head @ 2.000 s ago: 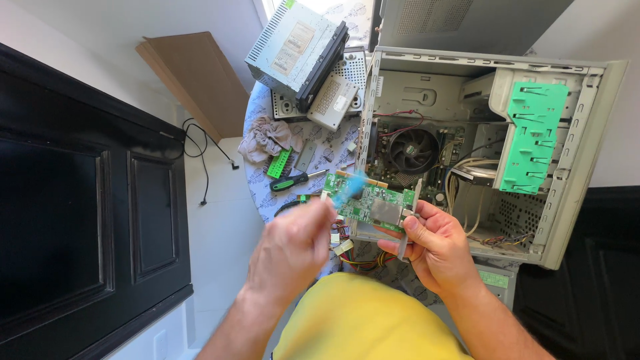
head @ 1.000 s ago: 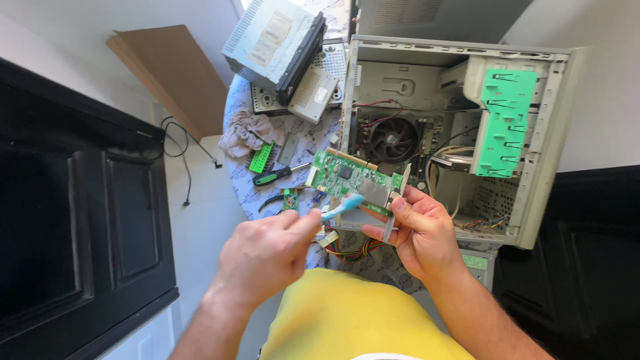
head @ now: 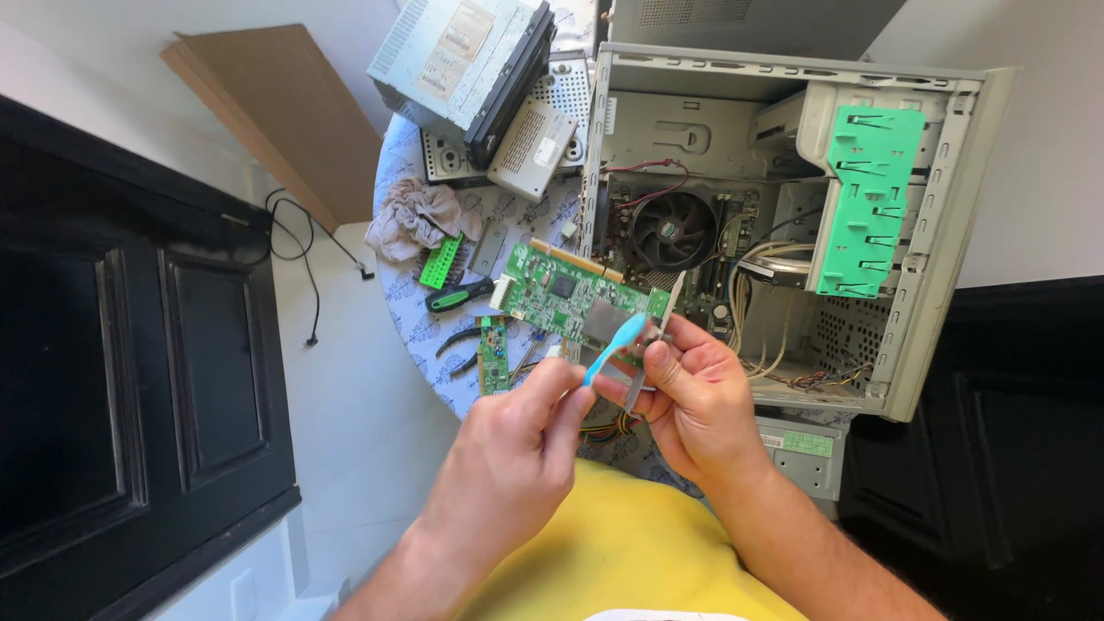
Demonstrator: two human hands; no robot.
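My left hand (head: 517,431) pinches a light-blue brush-like tool (head: 614,347), perhaps a toothbrush, between thumb and fingers. The tool's wide end lies over the metal shield of a green expansion card (head: 562,290); its bristles cannot be made out. My right hand (head: 703,392) grips that card by its metal bracket (head: 674,302) at the right end. The card is tilted, its gold edge contacts along the upper side and a white connector at its left end. Behind it stands the open computer case (head: 914,371) with a black cooling fan (head: 674,230) inside.
On the round table's patterned cloth (head: 398,302) lie a green-and-black screwdriver (head: 461,295), a crumpled rag (head: 417,217), a bright green bristled piece (head: 442,261), black-handled pliers (head: 460,341) and a smaller circuit board (head: 494,355). Metal drive units (head: 461,69) are stacked behind. A cardboard sheet (head: 285,112) leans left.
The blue tool has moved over the card, from near its left part to the metal shield near the bracket. The right hand keeps its hold on the card.
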